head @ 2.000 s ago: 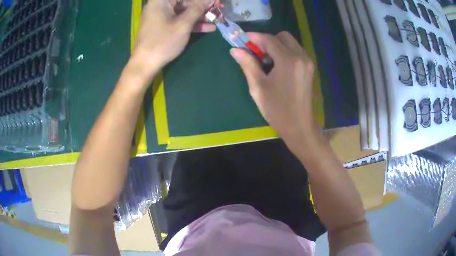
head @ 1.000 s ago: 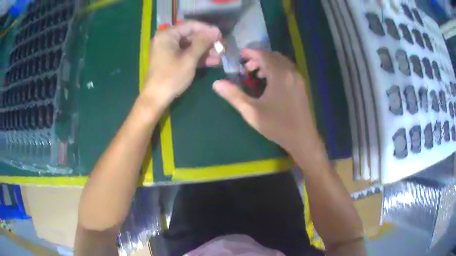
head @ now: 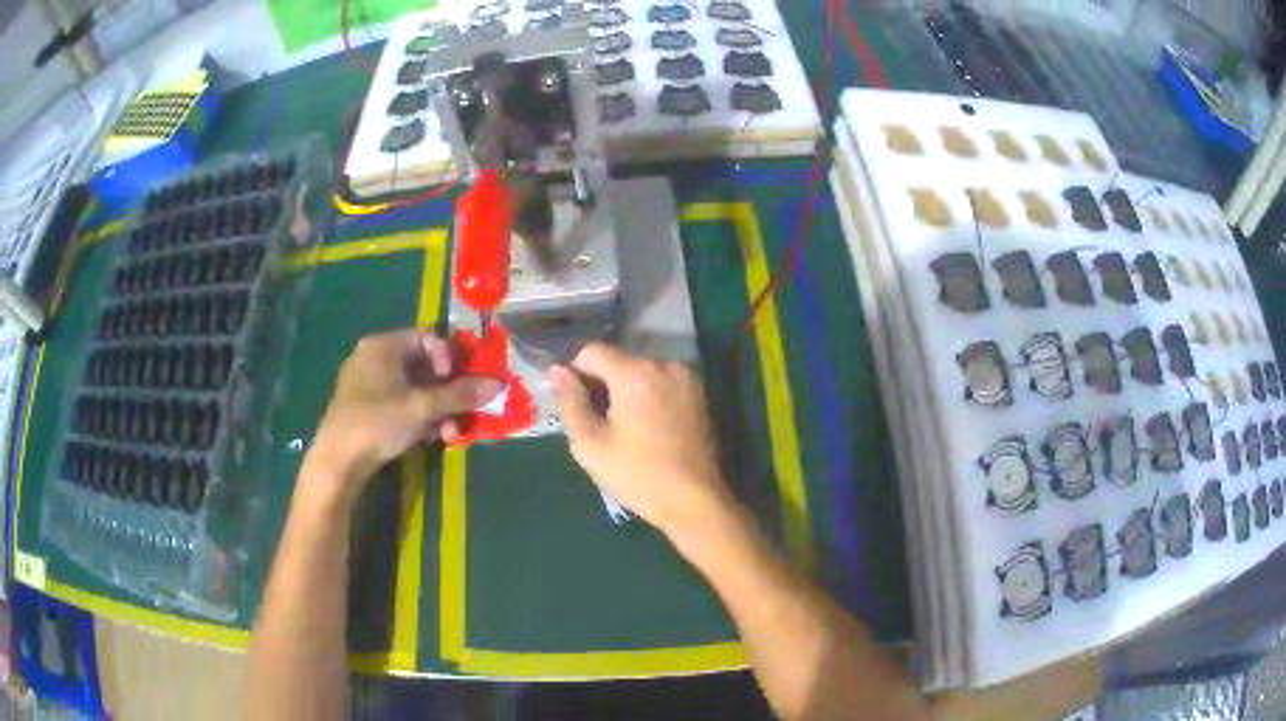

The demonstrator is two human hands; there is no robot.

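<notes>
The clamp fixture (head: 557, 293) stands in front of me, its red handle (head: 482, 242) pointing down. A red tag (head: 487, 373) lies at the left of its base. My left hand (head: 381, 404) is over the tag with thumb and fingers close together; a small white patch shows at its fingertips, and whether it is a held piece or the tag's label is unclear. My right hand (head: 642, 430) is curled at the fixture's front edge, its fingertips near a thin wire. What it holds is hidden. A small pale, silvery thing (head: 615, 507) shows just below it, too blurred to name.
A clear blister tray (head: 233, 331) of black parts lies left. A foam tray stack (head: 903, 423) with modules and tan cutouts is on the right. Another foam tray (head: 784, 130) is behind the fixture. Red cables (head: 811, 211) run behind and right. A blue box (head: 148, 141) stands back left.
The view has tilted up, bringing the fixture and rear tray into sight. My hands have moved apart. The pliers seen earlier at my right hand are no longer clearly visible.
</notes>
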